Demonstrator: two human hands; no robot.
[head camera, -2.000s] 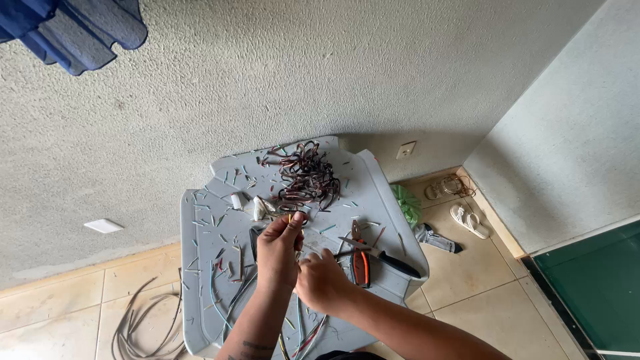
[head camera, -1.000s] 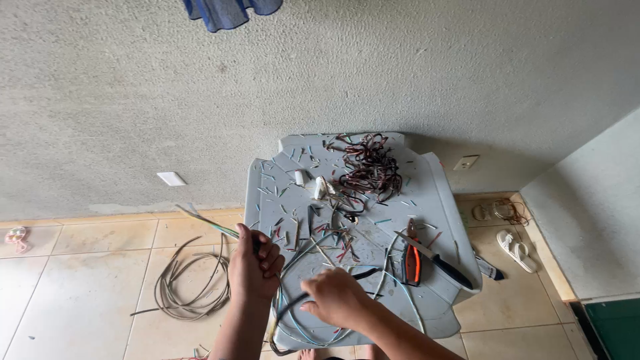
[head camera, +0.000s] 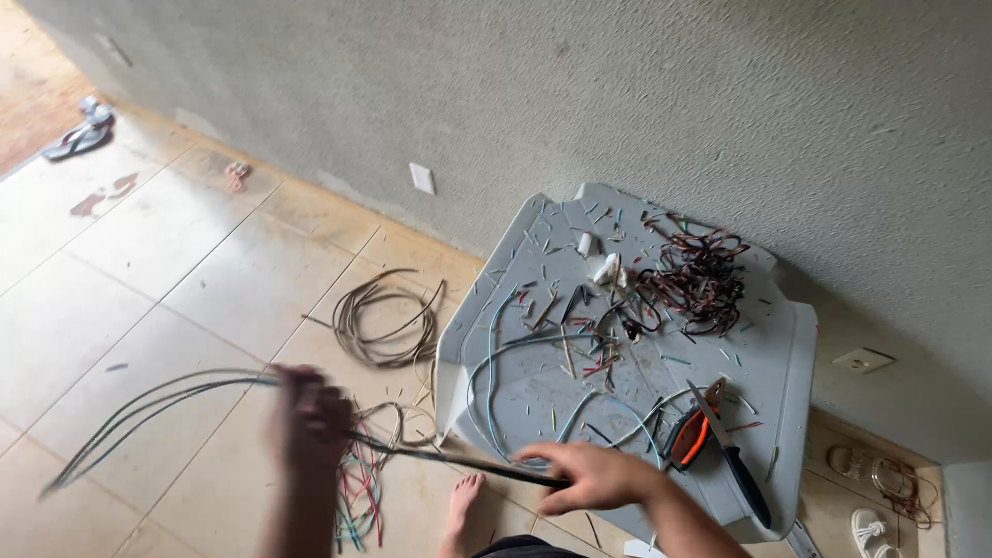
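Note:
My left hand (head camera: pixel 314 415), blurred by motion, is closed around a cable (head camera: pixel 434 455) over the floor left of the table. Several thin wires (head camera: pixel 182 381) stick out past it and curve down to the left. Toward the table's near edge, the dark sheathed end of the cable reaches my right hand (head camera: pixel 593 477), whose fingers curl around it. Light blue and white wires (head camera: pixel 490 364) lie looped on the grey plastic table (head camera: pixel 527 418). Right of my right hand are pliers with black and orange handles (head camera: pixel 692 434), with a black-handled knife (head camera: pixel 740 473) across them.
A tangle of dark wires (head camera: pixel 697 279) and scattered insulation scraps cover the table's far part. On the tiled floor lie a coil of cable (head camera: pixel 387 318), coloured wire pieces (head camera: pixel 360 504), a flip-flop (head camera: pixel 81 139) and white shoes (head camera: pixel 869 531). A textured wall (head camera: pixel 620 101) stands behind the table.
My left hand has moved left, away from my right hand, and a long stretch of cable now spans between them. The view has swung left, showing more floor.

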